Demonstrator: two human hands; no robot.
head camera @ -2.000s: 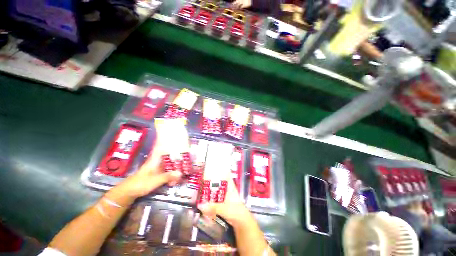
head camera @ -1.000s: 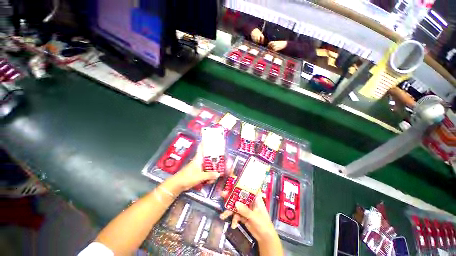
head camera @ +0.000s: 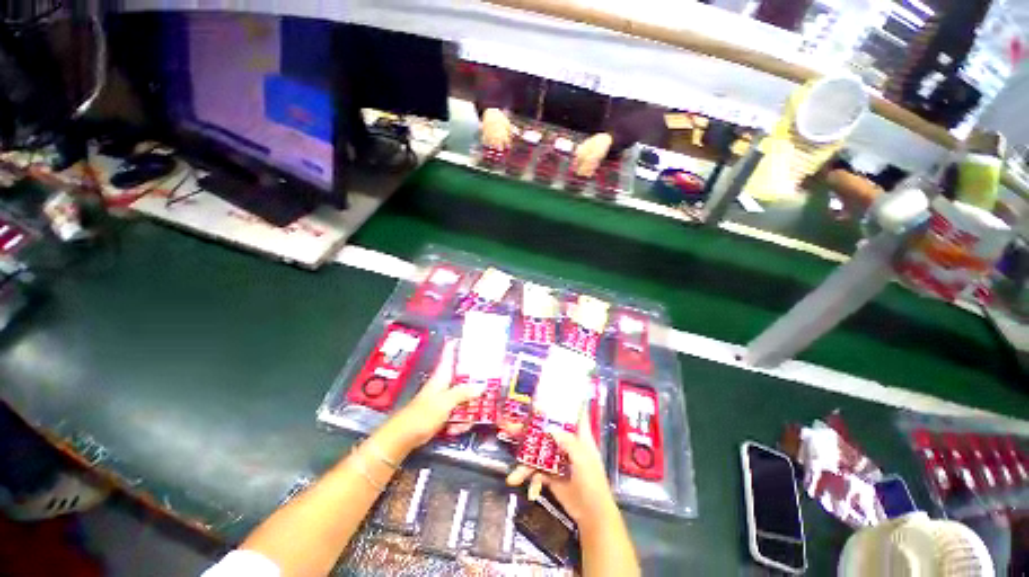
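My left hand (head camera: pixel 427 408) holds a red keypad phone (head camera: pixel 481 366), face up with a bright pale screen, over the tray's near row. My right hand (head camera: pixel 575 460) holds another red keypad phone (head camera: pixel 555 408), face up and slightly tilted, just to its right. Both are above the clear blister tray (head camera: pixel 674 451). The far row holds several red phones, some face up with pale screens. Phone backs lie face down at the near left (head camera: pixel 387 366) and near right (head camera: pixel 640 428). Small dark blocks (head camera: pixel 449 517) lie at the bench's near edge.
A black smartphone (head camera: pixel 773 506), a crumpled red-white wrapper (head camera: pixel 838 473) and a cream fan (head camera: pixel 917 549) are at right, beside another tray (head camera: pixel 970 459). A monitor (head camera: pixel 257 101) stands upper left. A grey post (head camera: pixel 829 295) rises at right. Another person's hands (head camera: pixel 591 152) are beyond.
The view has shifted. Both phones remain in my hands; the right one is now more upright and closer to the left one. The other person's hands have moved over the far tray.
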